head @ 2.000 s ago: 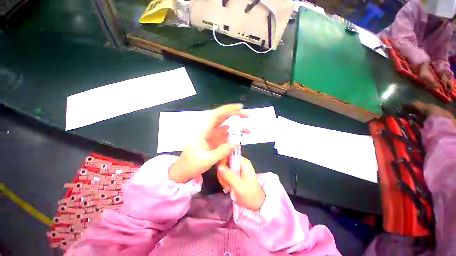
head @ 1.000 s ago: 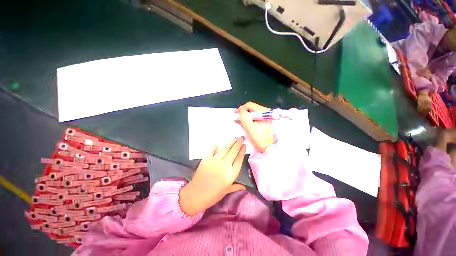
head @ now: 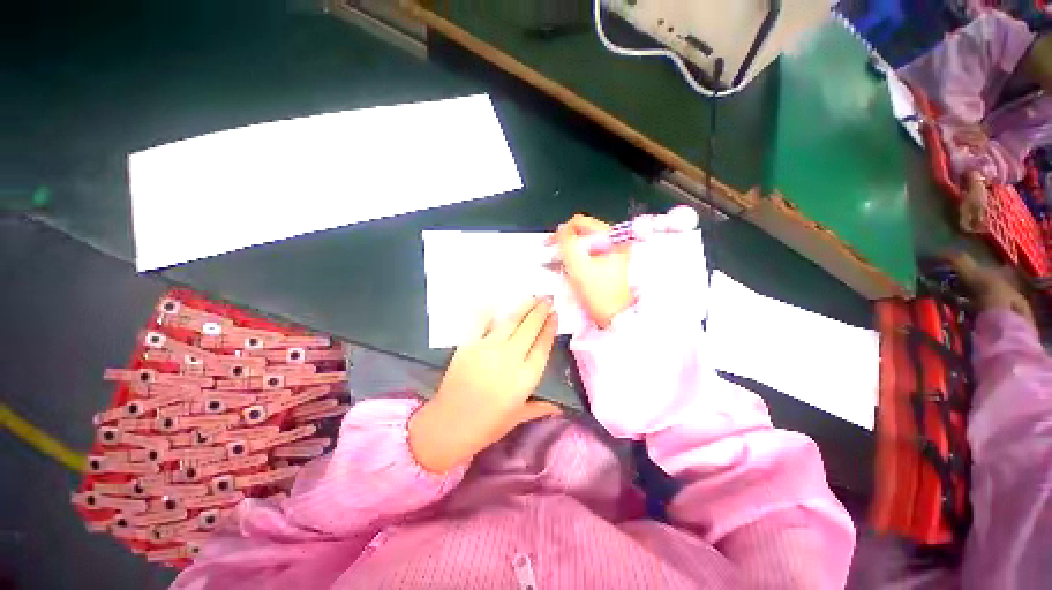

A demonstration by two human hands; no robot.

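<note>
A white paper sheet [head: 467, 277] lies on the dark green bench in front of me. My right hand [head: 596, 274] holds a white-pink pen [head: 632, 233] with dark print and a pale round knob at its top end. The pen slants to the right, its writing end low over the sheet. My left hand [head: 490, 375] lies flat, fingers together, on the sheet's lower edge and holds nothing. I cannot make out any marks on the paper. Another white strip [head: 323, 179] lies to the left, and one [head: 796, 352] to the right.
A red tray [head: 208, 421] of pinkish parts is at lower left. A red tray [head: 911, 421] with black parts is at right, beside another worker's sleeve [head: 1015, 426]. A cream-white box [head: 704, 35] with a white cable and a raised green board [head: 842, 173] stand behind.
Since two seconds ago the hands have parted from the upright pen. The right hand now holds it over the sheet, the left has flattened on the paper. The view has shifted.
</note>
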